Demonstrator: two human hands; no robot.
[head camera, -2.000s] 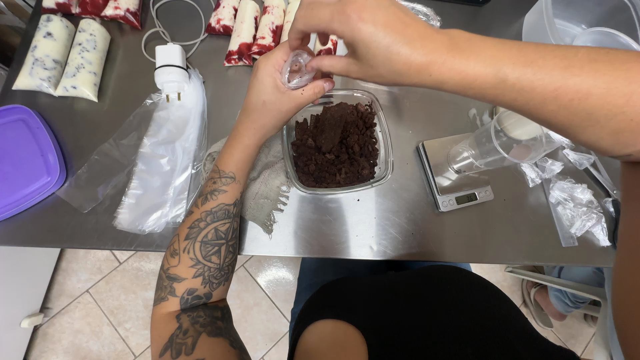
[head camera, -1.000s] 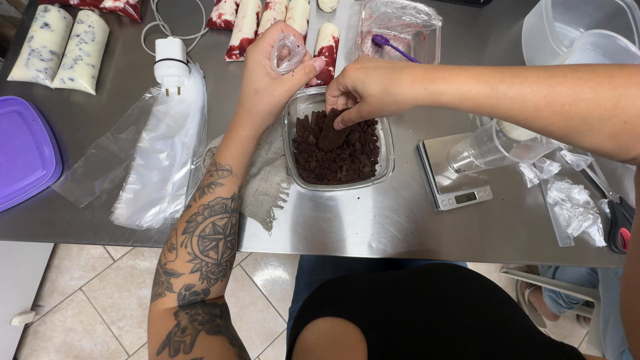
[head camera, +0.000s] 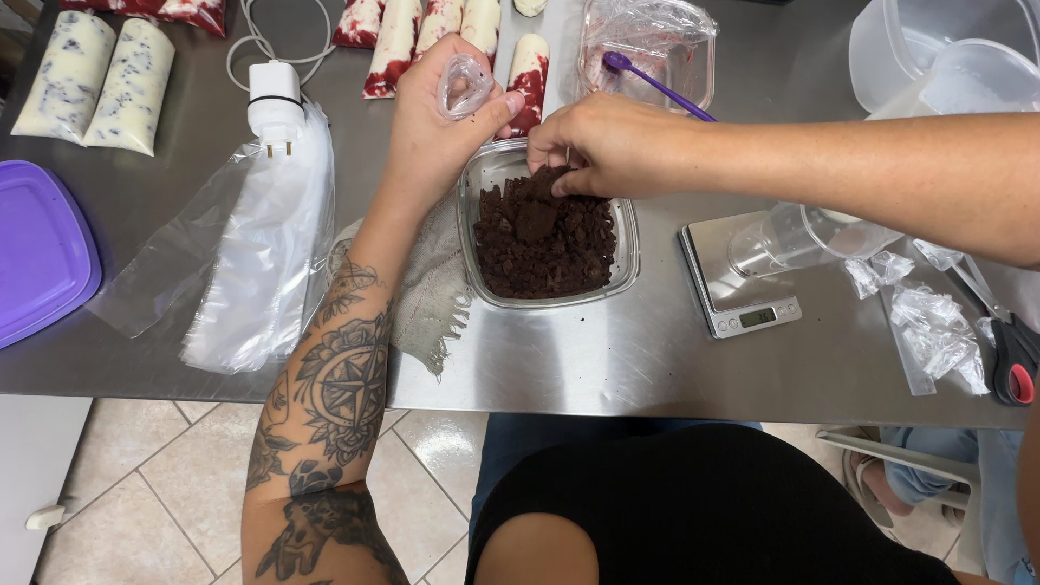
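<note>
My left hand (head camera: 443, 114) is closed around a clear plastic bag (head camera: 465, 88), whose open mouth faces up between thumb and fingers. Just right of it, my right hand (head camera: 613, 146) reaches over the rim of a square clear container (head camera: 630, 272), its fingertips in dark brown crumbled cake (head camera: 544, 244). Whether those fingers hold a piece of it is partly hidden. Behind the container lies a filled tube bag with red and cream contents (head camera: 530, 81). A grey frayed cloth (head camera: 431, 305) lies partly under my left forearm and beside the container.
Empty plastic bags (head camera: 264, 260) and a white charger (head camera: 275, 97) lie left, near a purple lid (head camera: 41, 252). At right are a digital scale (head camera: 735, 280) bearing a clear cup (head camera: 780, 240), crumpled wrap (head camera: 934, 333) and scissors (head camera: 1011, 349). A purple spoon (head camera: 658, 85) rests on a stained container (head camera: 707, 49).
My right hand was at the bag's mouth two seconds ago; it then moved down to the crumbs and is still there. My left hand keeps hold of the bag.
</note>
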